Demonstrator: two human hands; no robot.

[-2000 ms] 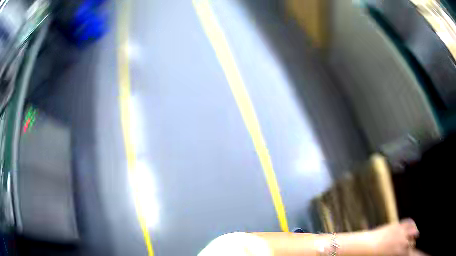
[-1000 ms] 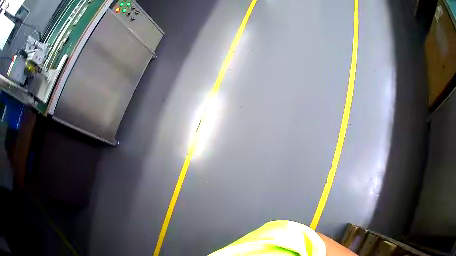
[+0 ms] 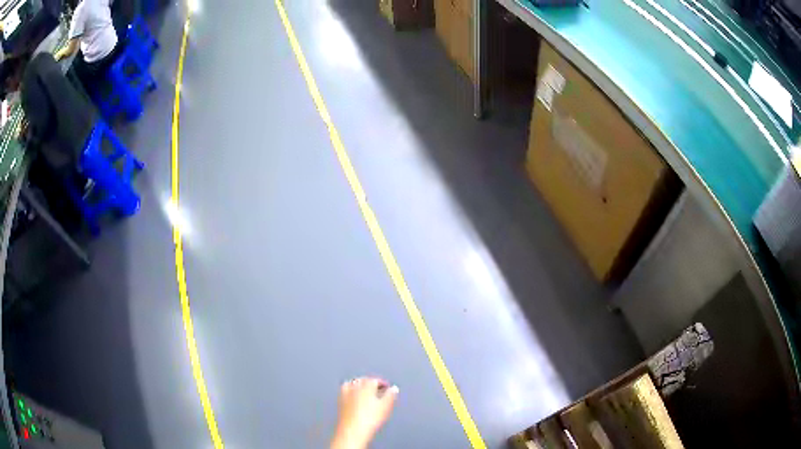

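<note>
A tan slatted wooden frame (image 3: 606, 421) shows at the bottom right, cut off by the picture's edge. A dark, cracked-looking end block (image 3: 683, 358) sits at its upper right end. My left hand (image 3: 367, 405) is at the bottom centre, left of the frame and apart from it. Its fingers are curled in and nothing can be seen in it. My right hand is not in view, so its hold on the frame cannot be seen.
Grey floor with two yellow lines (image 3: 369, 215) runs ahead. At right, a green-topped bench (image 3: 650, 96) has a large cardboard box (image 3: 588, 167) under it. At left are blue stools (image 3: 110, 171), a seated person (image 3: 95, 33) and a panel with lit buttons (image 3: 35, 425).
The view has swung to the walkway and right bench. My left arm, earlier stretched across to the frame, is now away from it with the hand in view. More of the frame shows than one second ago.
</note>
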